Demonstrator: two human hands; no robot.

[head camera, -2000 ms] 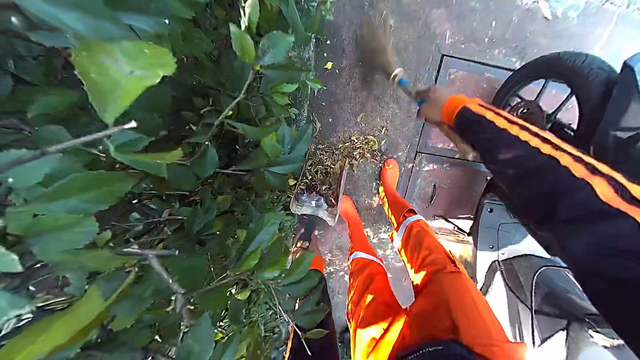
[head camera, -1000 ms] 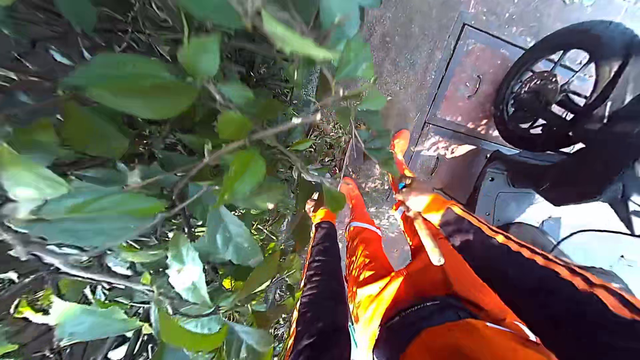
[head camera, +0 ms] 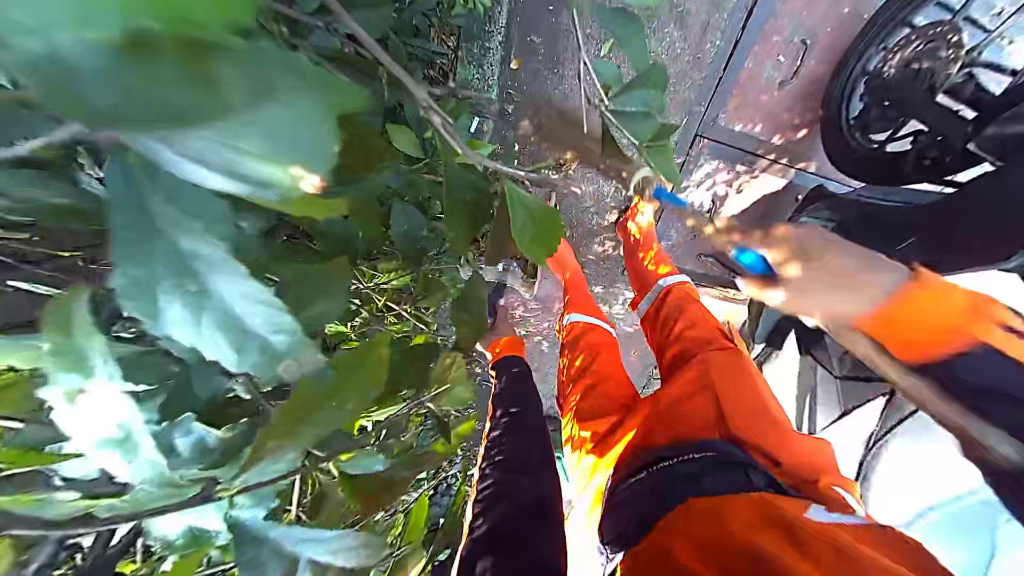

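My right hand [head camera: 824, 272] is closed around the wooden handle of a broom [head camera: 920, 392], with blue bands near the fingers. The blurred brown bristles [head camera: 568, 140] reach toward the ground ahead of my feet, partly behind leaves. Low at the left of my legs, my left hand [head camera: 498, 324] is at the dark handle of what looks like a dustpan [head camera: 512, 276], whose clear, shiny pan lies near the ground. Leaves cover part of it, and the fingers are hard to make out.
A leafy bush [head camera: 192, 264] fills the left side, and a thin branch [head camera: 432, 112] juts across toward the broom. At the right stands a motorcycle, its black wheel [head camera: 848, 120] beside a metal ground cover with a handle [head camera: 768, 104]. My orange-clad legs [head camera: 592, 352] are below.
The dry leaf pile seen earlier by the dustpan is now hidden by foliage. My right hand has moved forward and right from near my legs since one second ago. The view has shifted.
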